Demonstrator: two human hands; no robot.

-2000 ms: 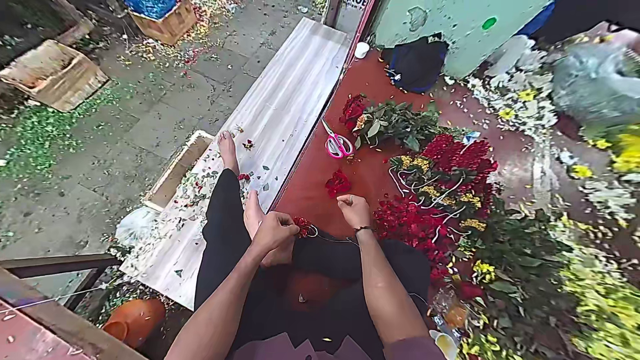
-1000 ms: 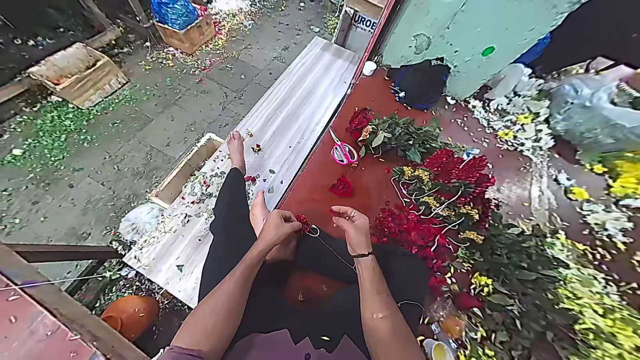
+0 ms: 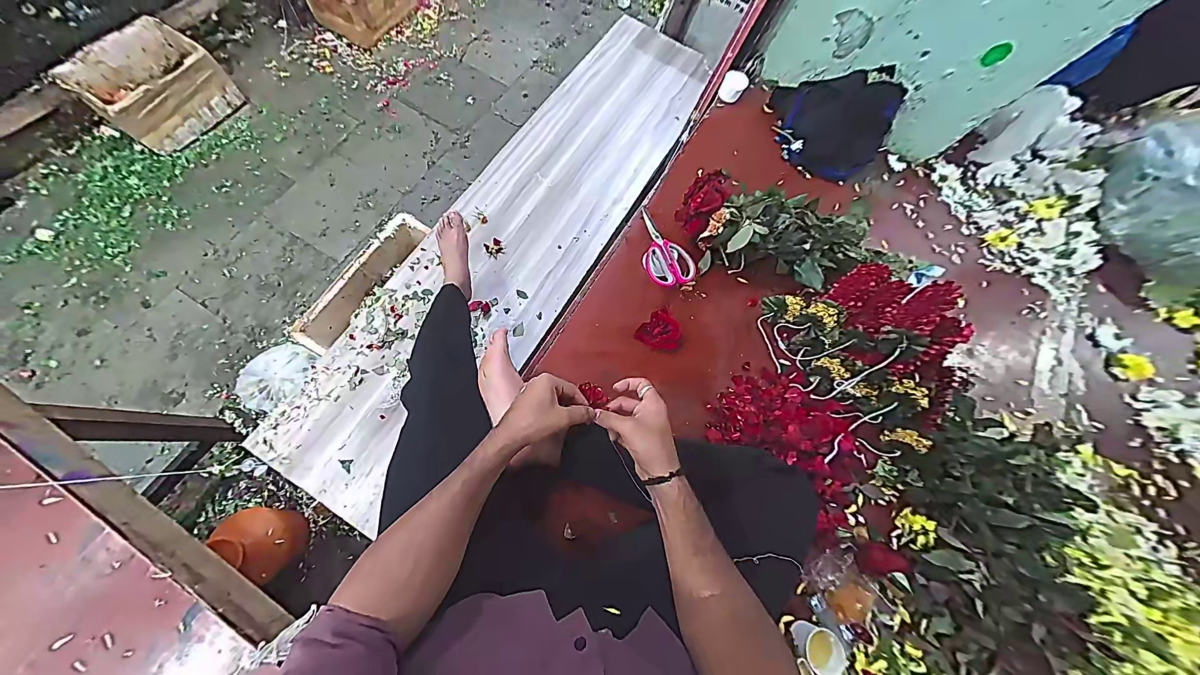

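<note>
My left hand [image 3: 548, 411] and my right hand [image 3: 640, 422] meet fingertip to fingertip above my lap. Between them is a small bunch of red petals [image 3: 592, 395], pinched by my left fingers; a thin thread [image 3: 630, 472] hangs below my right hand, which wears a ring and a dark wristband. What exactly the right fingertips hold is too small to tell. Ahead on the red surface lie a loose red flower [image 3: 659, 331] and pink-handled scissors [image 3: 667, 262]. To the right are a heap of red petals [image 3: 783, 422] and red and yellow flower strings [image 3: 895, 309] with white cords.
Leafy red roses [image 3: 787, 230] lie beyond the scissors, near a dark cloth bag [image 3: 837, 122]. A white board [image 3: 581, 141] bearing petals runs along the left, under my bare feet. An orange pot [image 3: 258, 544] stands lower left; a cup [image 3: 820, 647] is at lower right.
My right hand, held apart from the left a second ago with its fingers spread, has come back against my left fingertips. The scissors and the loose red flower have not moved.
</note>
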